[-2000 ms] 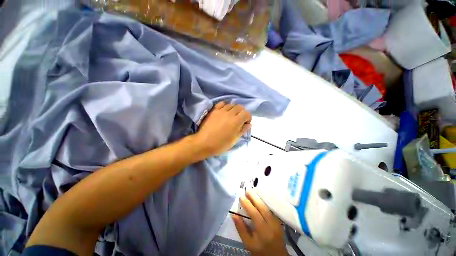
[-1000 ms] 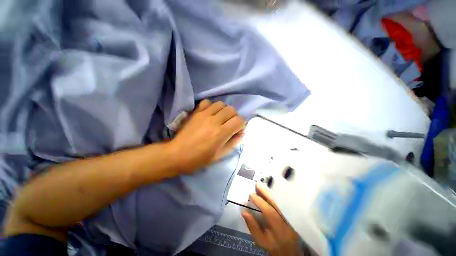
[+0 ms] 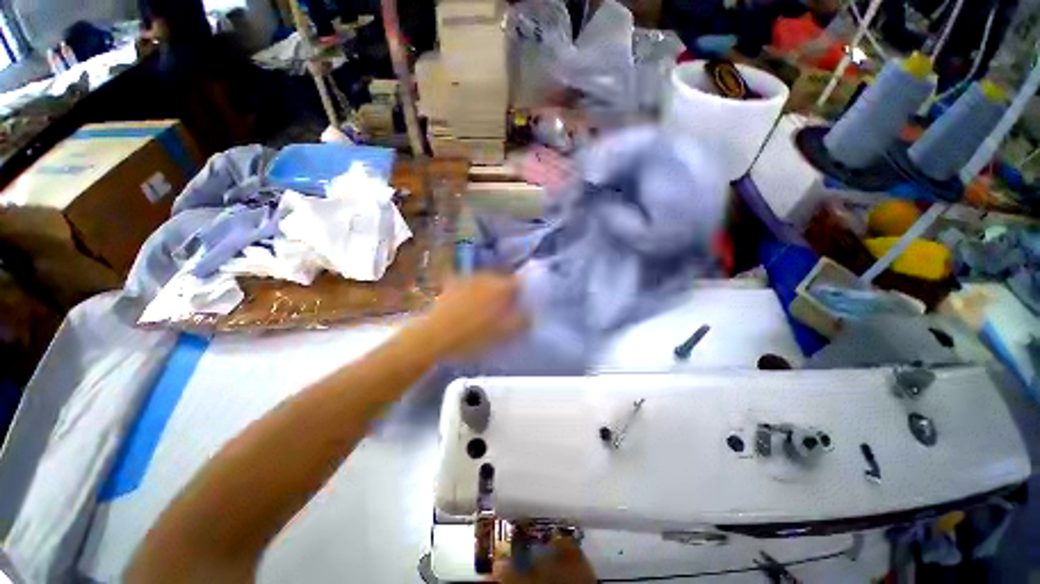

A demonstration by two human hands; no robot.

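The blue-grey garment [image 3: 582,280] is a blurred, bunched mass in the air behind the white sewing machine head [image 3: 684,445]. My left hand [image 3: 485,314] is shut on the garment's near left side, with my forearm reaching up from the lower left. My right hand [image 3: 550,565] is low at the needle end of the machine, blurred and cut off by the bottom edge; its fingers cannot be made out. The needle area is partly hidden by this hand.
White cloth scraps [image 3: 342,228] lie on a brown plastic-wrapped board [image 3: 308,302] behind left. A cardboard box [image 3: 91,194] stands far left. Thread cones [image 3: 880,114] stand behind right. A white bin [image 3: 730,114] is at the back. Scissors [image 3: 776,567] lie near the bottom edge.
The view has swung up and round. The garment has left the machine bed and moved away behind the machine with my left hand. My right hand remains near the needle end.
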